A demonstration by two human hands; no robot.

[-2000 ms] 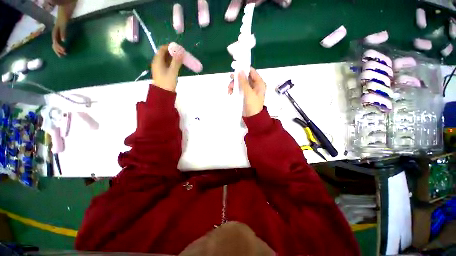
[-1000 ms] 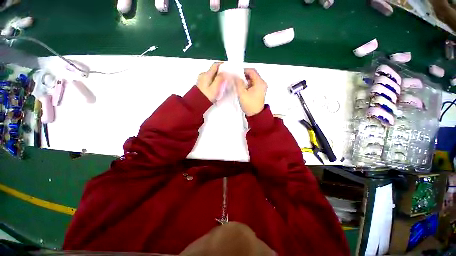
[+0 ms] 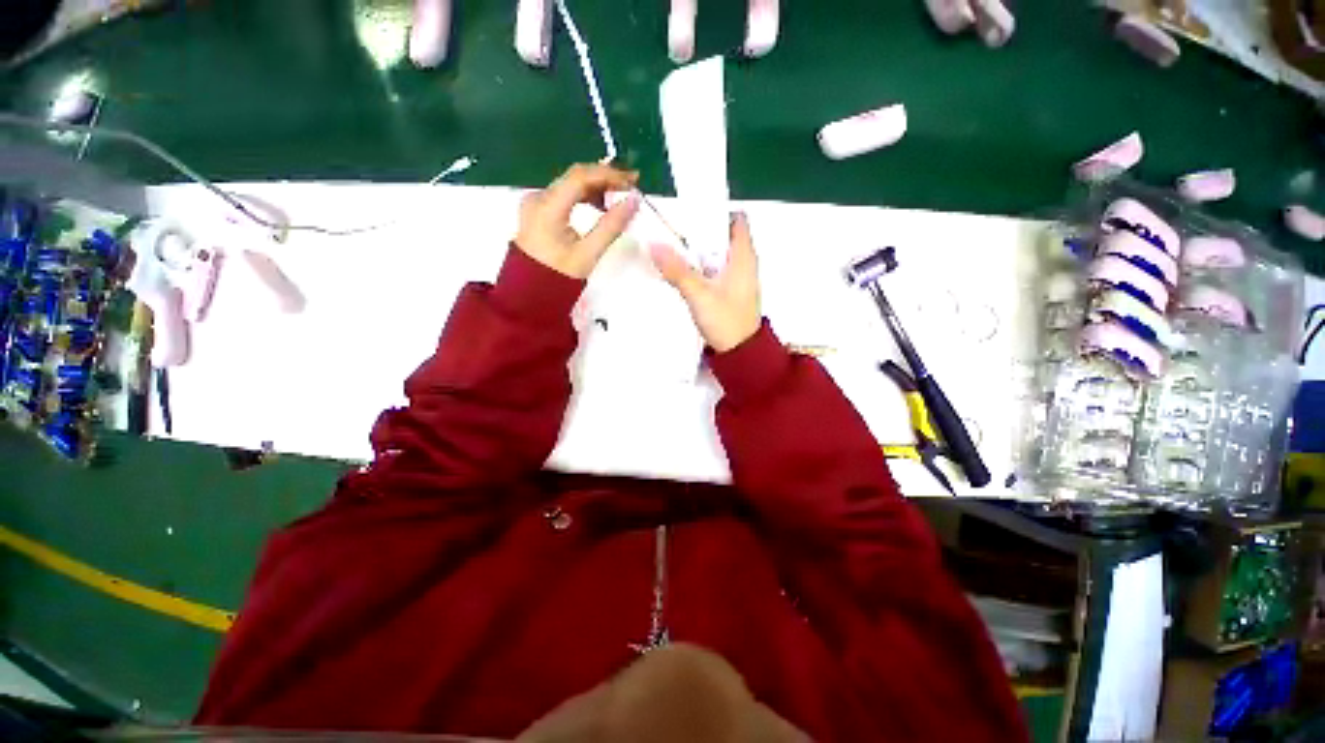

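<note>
My right hand holds a long white adhesive strip that stands up from the fingers over the green belt. My left hand is just left of it, thumb and forefinger pinched near a thin line that runs between the two hands. What the left fingertips hold is too small to tell for sure. No pink housing can be made out clearly in either hand. A white sheet lies on the bench before my body.
A hammer and yellow-black pliers lie right of my hands. A clear blister tray with pink parts is farther right. Pink housings and a narrow strip lie on the belt. A cable and blue components are left.
The left hand first came in from the left with a pink housing to meet the right. The hands have since parted slightly, and the white strip is steadier. Belt items have shifted right since a second ago.
</note>
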